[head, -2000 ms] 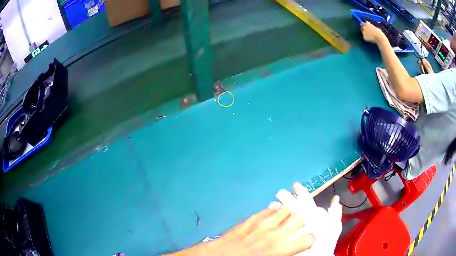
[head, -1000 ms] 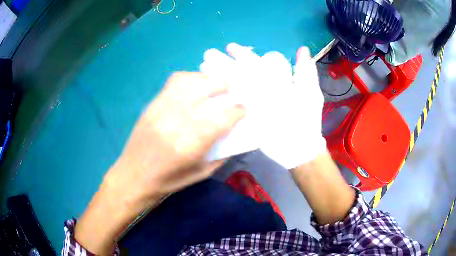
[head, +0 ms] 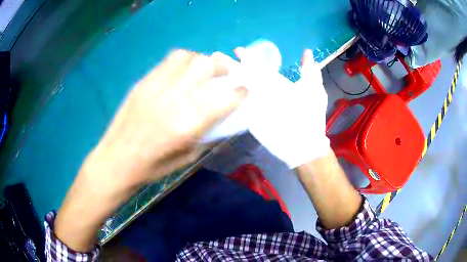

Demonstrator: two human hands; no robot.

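My right hand wears a thin white glove and is above the bench's front edge, thumb raised and apart. My bare left hand lies against the palm side of the gloved hand, its fingers bent onto white material. Glare hides where the glove ends and whether a separate white cloth is there. A pale round shape shows behind the gloved fingers, too overexposed to tell.
The green bench runs left to right under the hands. Black moulded plastic stands at lower left. A dark blue desk fan is at upper right, beside a red stool on the floor. Part of a person shows behind the fan.
The view has tilted down from the bench and conveyor to my hands and lap. The two hands stay together; the left has shifted slightly against the glove since one second ago.
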